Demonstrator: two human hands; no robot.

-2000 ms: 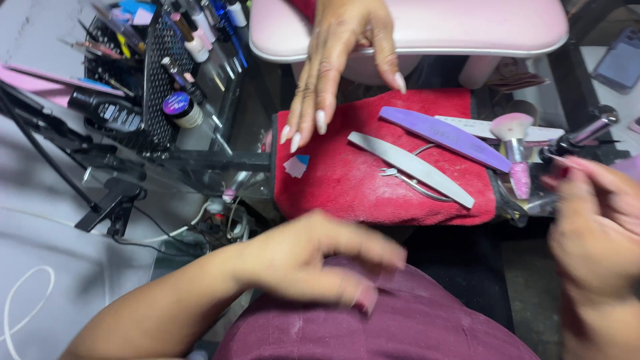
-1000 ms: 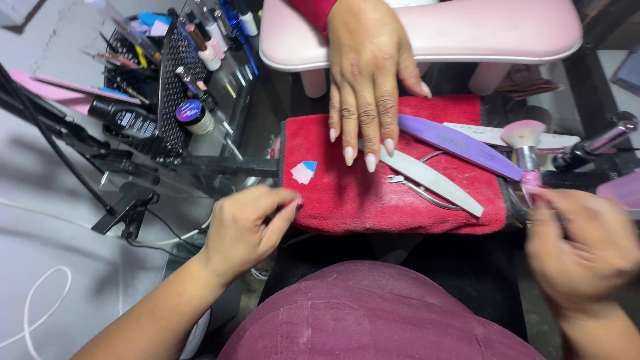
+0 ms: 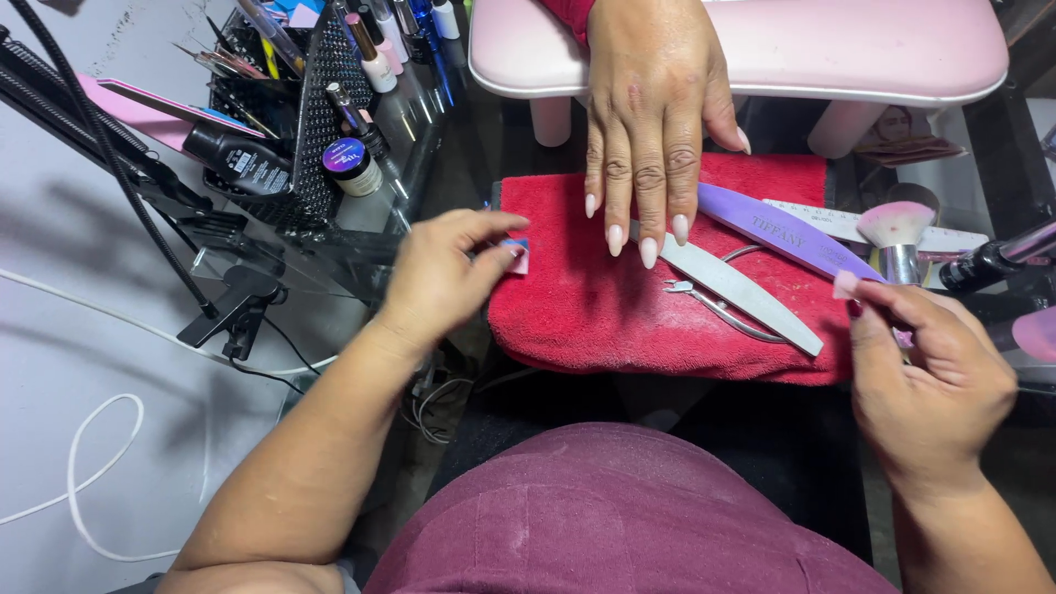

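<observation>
My left hand (image 3: 450, 268) is at the left edge of a red towel (image 3: 569, 313), its thumb and forefinger around small pink and blue pieces (image 3: 520, 257); whether it grips them I cannot tell. At the right, my right hand (image 3: 932, 371) pinches a small pale pink piece (image 3: 845, 285) between thumb and forefinger. Another person's hand (image 3: 652, 124) lies palm down over the towel, nails long and pale. Beside it lie a grey nail file (image 3: 734, 289), a purple nail file (image 3: 784, 231) and metal cuticle nippers (image 3: 701, 299), partly under the grey file.
A pink padded armrest (image 3: 792, 49) stands at the back. A powder brush (image 3: 896, 231), a white file (image 3: 949, 238) and a black-handled tool (image 3: 990, 264) lie at the right. A black mesh organizer (image 3: 318, 165), bottles and a jar (image 3: 352, 165) stand at the left, near a black clamp (image 3: 239, 305).
My left hand has moved from over my lap to the pink and blue pieces on the towel. The other person's hand has shifted to the right and now lies flatter.
</observation>
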